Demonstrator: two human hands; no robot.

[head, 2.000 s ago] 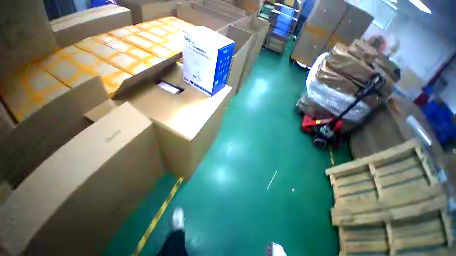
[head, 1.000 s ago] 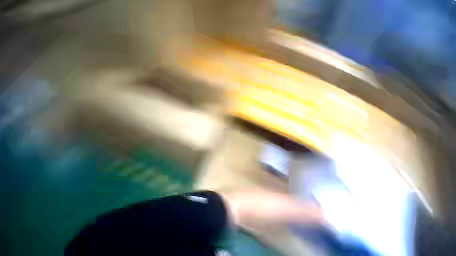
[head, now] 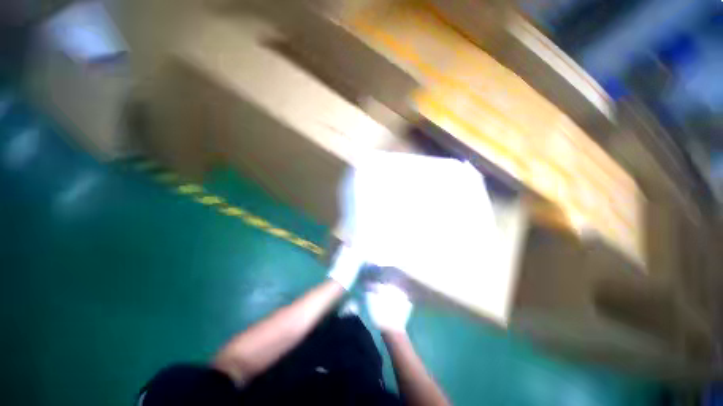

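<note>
The view is blurred and overexposed. A white product box (head: 416,202) with a bluish left side lies in front of me, over a brown carton (head: 507,262); its edges merge with the bright carton top. My left hand (head: 346,266), in a white glove, is at the box's near left corner. My right hand (head: 388,306), also in a white glove, is at its near edge, close beside the left. Both hands appear to hold the box; the fingers are blurred or hidden.
Orange-taped cartons (head: 515,131) run diagonally beyond the box. A long brown carton (head: 262,127) stands to the left, with another carton carrying a pale object (head: 83,32) at the far left. Yellow-black tape (head: 246,216) marks the green floor (head: 158,277). More brown cartons (head: 618,293) are at the right.
The view has swung round from the aisle. The arm reaching to the white box a second ago is now joined by the other, and both gloved hands are at its near side.
</note>
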